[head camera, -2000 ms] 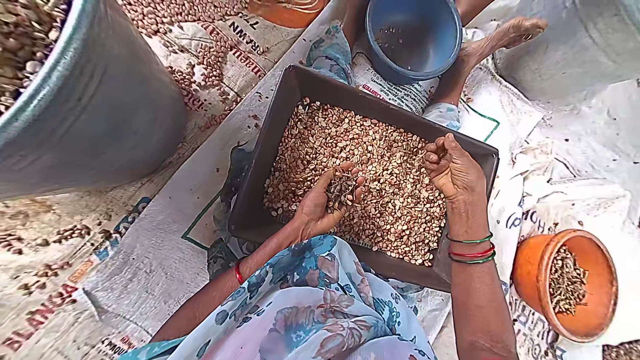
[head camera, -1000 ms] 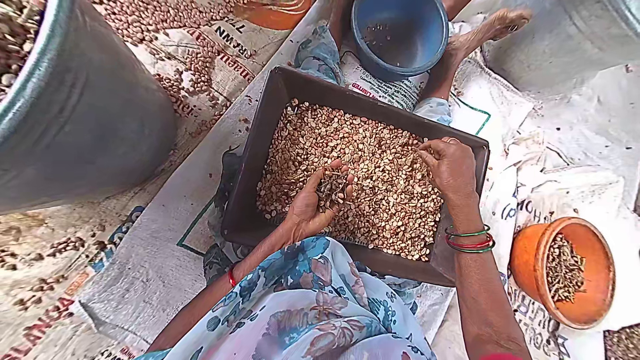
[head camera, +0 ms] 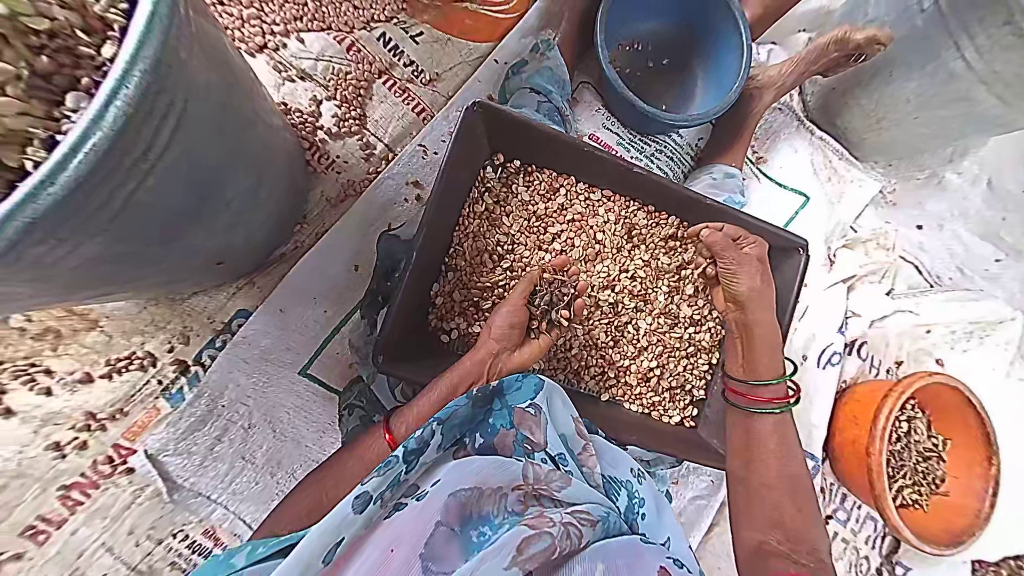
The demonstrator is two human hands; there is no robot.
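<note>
A dark rectangular plastic tray (head camera: pixel 432 200) lies across my lap and holds a broad layer of pale brown shelled seeds or nuts (head camera: pixel 592 232). Over the left part of them my left hand (head camera: pixel 520 324) is cupped palm up around a small heap of dark stalks and debris (head camera: pixel 552 300). My right hand (head camera: pixel 734 268) is at the tray's right side, thumb and fingertips pinched together just above the seeds; whether something small is between them cannot be told. Bangles circle the right wrist, and a red band is on the left one.
A large grey tub (head camera: pixel 240 184) of seeds or pods stands at left. Beyond the tray is a blue bowl (head camera: pixel 680 112) with a few bits inside, beside a bare foot (head camera: pixel 840 52). An orange pot (head camera: pixel 860 424) tilts at right, holding dry debris. Printed woven sacks (head camera: pixel 232 424) cover the ground.
The right hand's fingers were lower, at the seeds, one second ago and are now raised slightly. My left hand keeps its cupped heap over the tray.
</note>
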